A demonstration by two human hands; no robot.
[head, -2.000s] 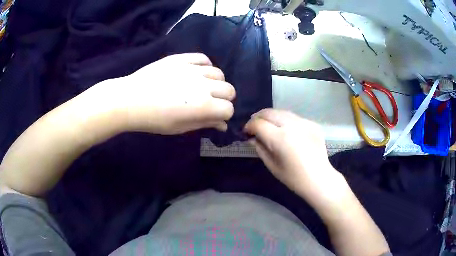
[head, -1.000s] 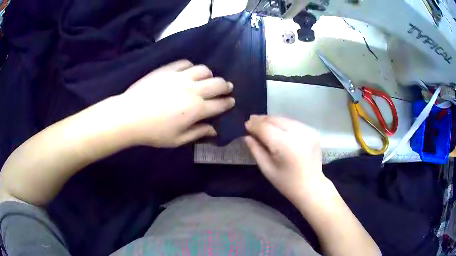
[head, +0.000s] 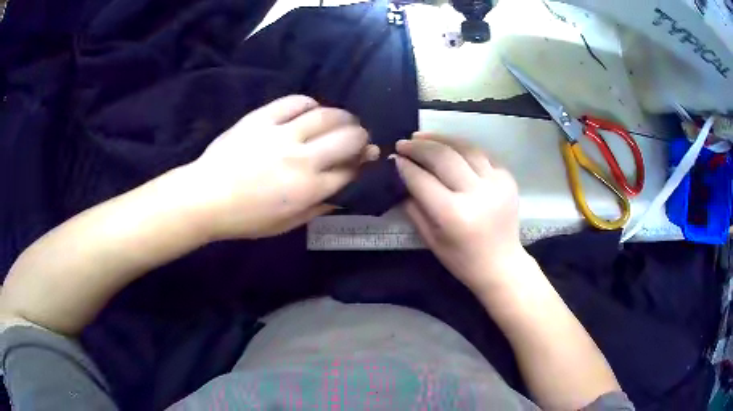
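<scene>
The dark garment (head: 161,96) covers the left side and my lap, and runs up to the small shiny presser foot (head: 395,14) at the top edge. My left hand (head: 293,164) lies on the garment with fingers curled, its thumb and fingertips pinching the cloth. My right hand (head: 462,197) pinches the garment's right edge between thumb and fingers, close to the left fingertips. The cloth's lower corner hangs over the ruler strip (head: 354,234). The fold between the fingertips is too small to make out.
Scissors (head: 571,135) with one red and one yellow handle lie right of the garment. A blue tray (head: 701,197) with a white strip (head: 671,181) beside it is at the far right. The white machine head (head: 683,48) is at upper right. A thin dark thread (head: 587,44) lies on the bed.
My right hand has moved up along the cloth edge, nearer the left fingertips. My left fingers have curled from a flatter spread. The whole view has shifted slightly.
</scene>
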